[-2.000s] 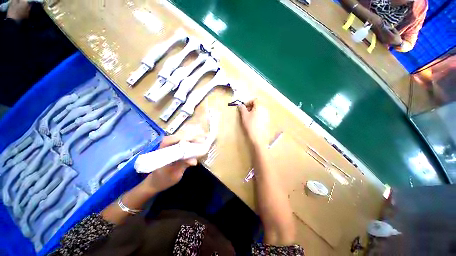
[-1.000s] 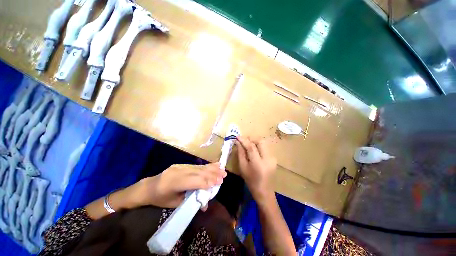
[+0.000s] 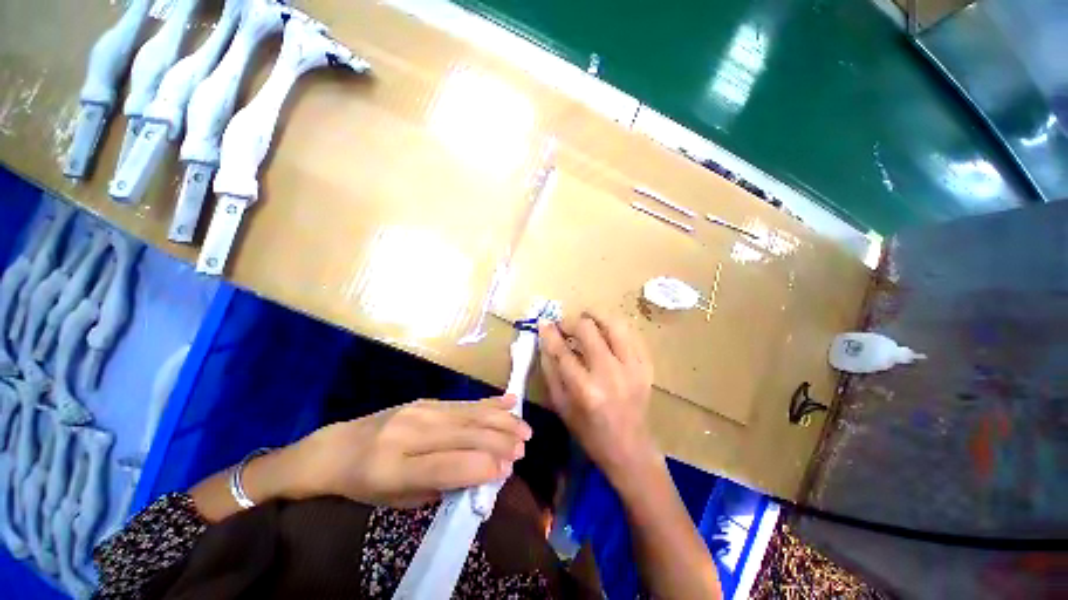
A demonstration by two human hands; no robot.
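A pale handle-like moulding (image 3: 517,373) points away from me, its narrow head over the bench's near edge and its wide white-wrapped end toward my lap. My left hand (image 3: 439,451) is closed around its middle. My right hand (image 3: 600,381) is at the head, fingertips pressed on a small dark curved strip (image 3: 531,324) lying across it. The fingers partly hide the strip, so its exact seating cannot be told.
Several pale mouldings (image 3: 260,129) lie at the bench's left. A blue tote (image 3: 187,404) holds more. A white glue dish (image 3: 671,293) and thin sticks (image 3: 663,216) rest near the cardboard mat (image 3: 703,387). A white dropper bottle (image 3: 869,352) and loose dark strips (image 3: 806,404) are at right.
The wearer's view has shifted along the bench. The dark strip, earlier in my right fingertips away from the moulding, is now at its head. My right fingers have since closed in on the strip.
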